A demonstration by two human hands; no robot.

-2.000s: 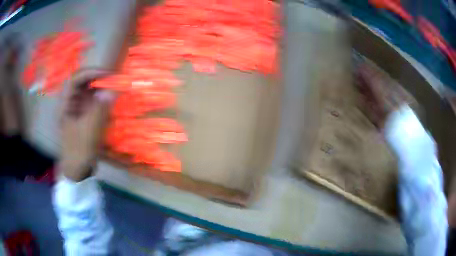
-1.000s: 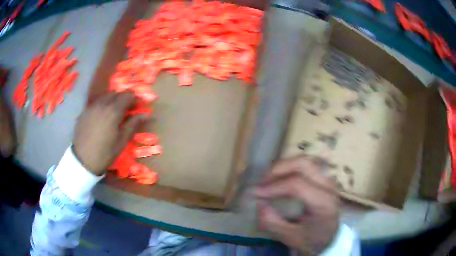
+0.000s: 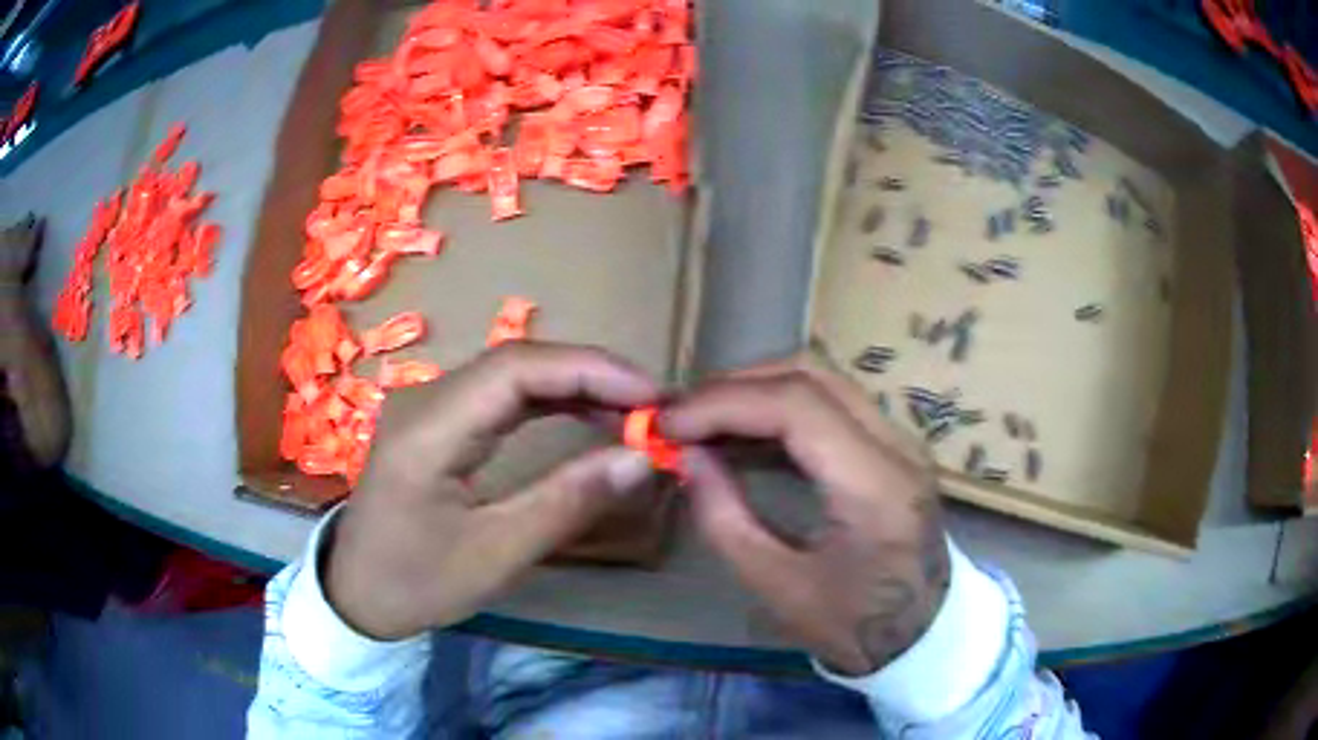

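Note:
My left hand (image 3: 492,470) and my right hand (image 3: 810,484) meet in front of me over the near right edge of the left cardboard box (image 3: 578,289). Between their fingertips is one small orange trigger (image 3: 653,434), gripped from both sides. Whether a spring is at the right fingertips is hidden by the fingers. The left box holds a large heap of orange triggers (image 3: 520,87) at the back and left. The right cardboard box (image 3: 1207,333) holds many small dark grey springs (image 3: 954,116), dense at the back and scattered towards the front.
A pile of orange triggers (image 3: 152,260) lies on the pale table (image 3: 260,87) at the left. Another person's arm (image 3: 29,347) is at the far left edge. A further box (image 3: 1279,333) with orange parts stands at the far right. Orange parts lie on the green belt behind.
My left hand has left the heap with a trigger and moved right. My right hand has moved from the right box to meet it at the centre. The view has steadied.

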